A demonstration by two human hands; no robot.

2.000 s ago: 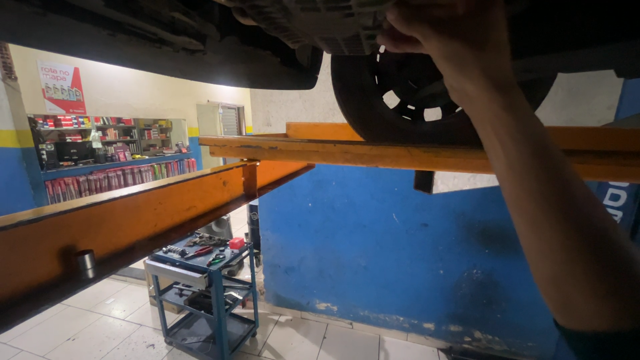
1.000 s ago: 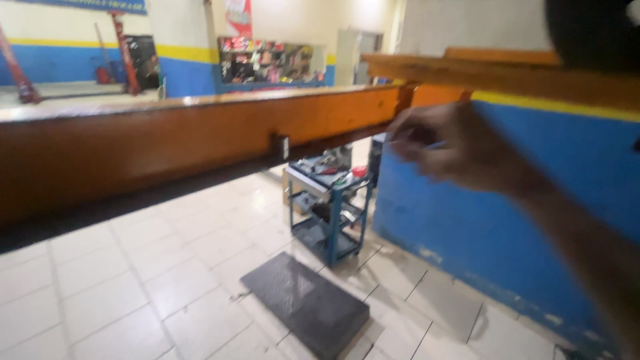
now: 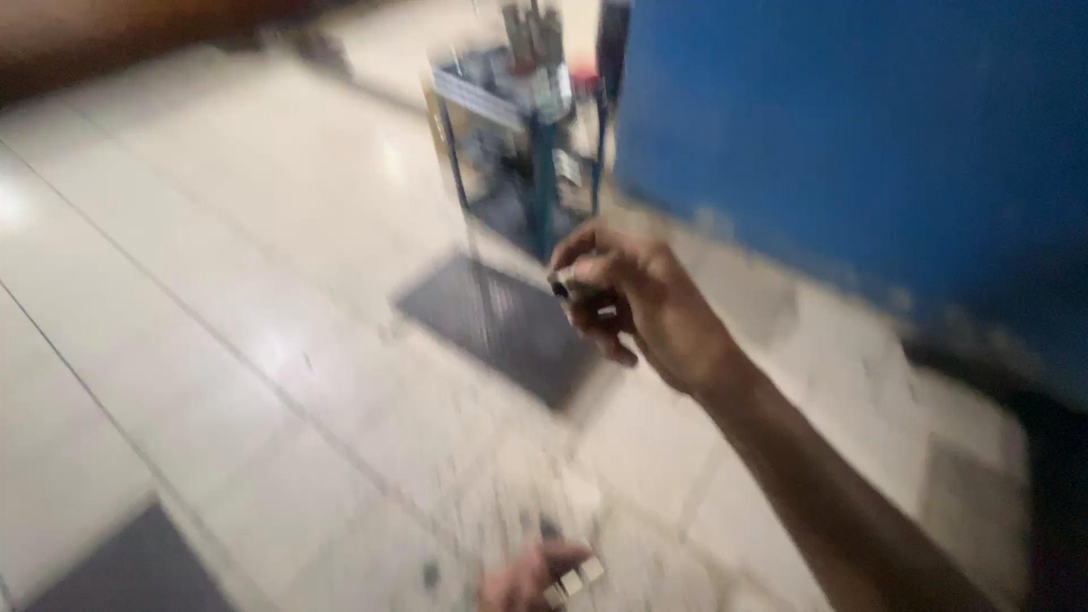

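Note:
My right hand (image 3: 650, 297) is near the middle of the view, its fingers closed on a small metal part (image 3: 578, 285) with a dark opening at its end; blur hides its exact kind. At the bottom edge my left hand (image 3: 531, 578) shows only in part, with a few small pale blocky pieces (image 3: 574, 582) at its fingertips. The two hands are apart.
A blue tool cart (image 3: 544, 170) with tools and a red item on top stands beyond my right hand. A dark mat (image 3: 501, 327) lies on the tiled floor (image 3: 280, 476), another dark slab (image 3: 127, 569) at lower left. A blue wall (image 3: 833, 144) rises at right; an orange lift beam (image 3: 127, 34) crosses the upper left.
The view has swung down from the car's underside and wheel to the floor. My right hand has come down from the underside, and my left hand has come into view.

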